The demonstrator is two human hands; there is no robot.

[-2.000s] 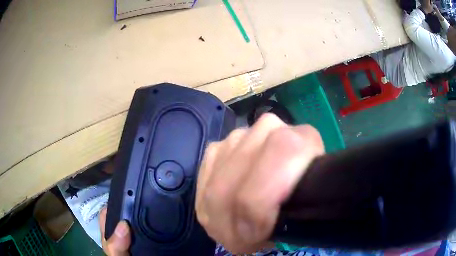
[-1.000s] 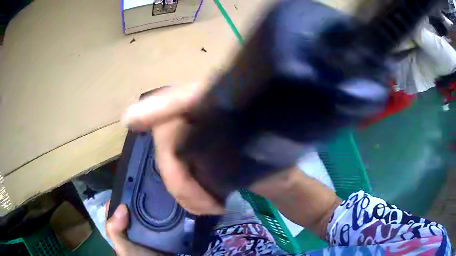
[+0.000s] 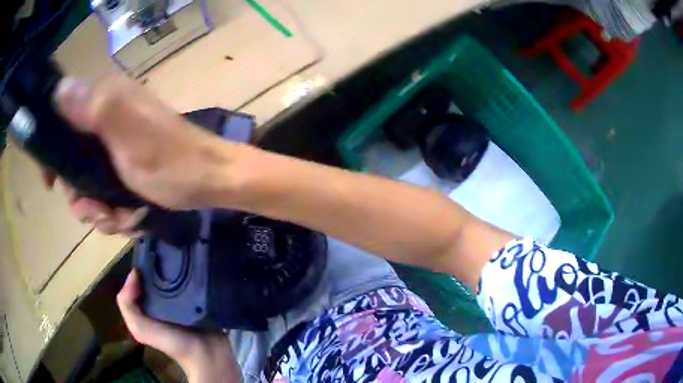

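Note:
My right hand (image 3: 142, 149) is shut around the electric screwdriver (image 3: 67, 142), a thick black cylinder, slightly blurred, at the left above the speaker housing. The screwdriver's tip is hidden. My left hand (image 3: 165, 333) holds the black speaker housing (image 3: 232, 292) from below, at its lower left edge. The housing is tilted, so its oval loop face points left and a rounded black side with pale markings shows. My right forearm and hand cover its upper part.
The screw feeder (image 3: 161, 37) stands on the cardboard-covered bench (image 3: 232, 78) near a green strip (image 3: 268, 16) and a small dark screw. A green crate (image 3: 554, 157) at the right holds round black parts (image 3: 454, 146) and a white sheet (image 3: 505, 191). A red stool (image 3: 588, 56) stands beyond.
The screwdriver and my right hand have swung to the left across the housing. The housing has turned, and its rounded side now shows. The view has shifted, bringing more of the crate into sight.

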